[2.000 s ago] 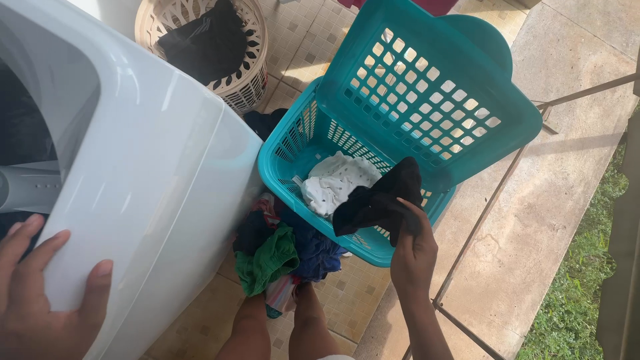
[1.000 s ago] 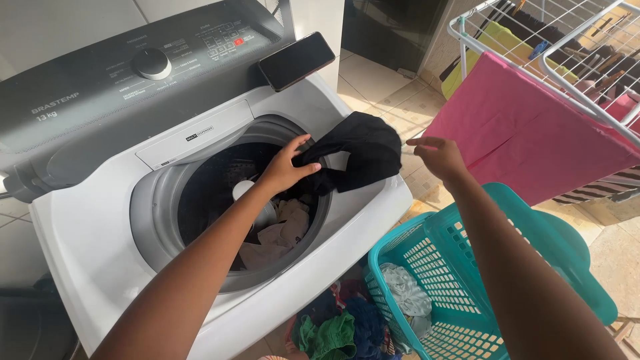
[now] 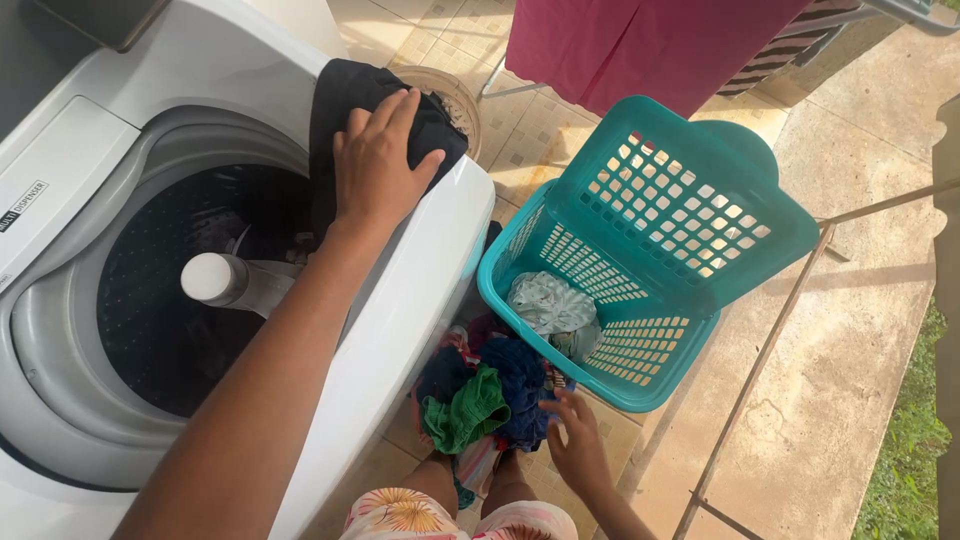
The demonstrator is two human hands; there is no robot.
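My left hand (image 3: 382, 161) lies on a black garment (image 3: 334, 97) draped over the front right rim of a white top-load washing machine (image 3: 420, 262). Its fingers are spread on the cloth; whether they grip it cannot be told. My right hand (image 3: 576, 442), apparently empty with fingers apart, hangs over the floor, close to a pile of clothes with a green garment (image 3: 466, 409) and a dark blue one (image 3: 517, 375). Beside the pile, a teal plastic laundry basket (image 3: 637, 401) with its lid up holds a white patterned cloth (image 3: 551, 300). Dark clothes lie in the washer drum (image 3: 142, 300).
A beige woven-look basket (image 3: 457, 105) stands behind the washer's corner. Pink cloth (image 3: 592, 45) hangs on a drying rack (image 3: 911, 15). A thin metal rail (image 3: 772, 337) runs along the right. My legs are beside the clothes pile.
The black garment, in my right hand over the teal basket two seconds ago, now lies on the washer's rim under my left hand. My right hand has moved down toward the pile. The view has shifted strongly.
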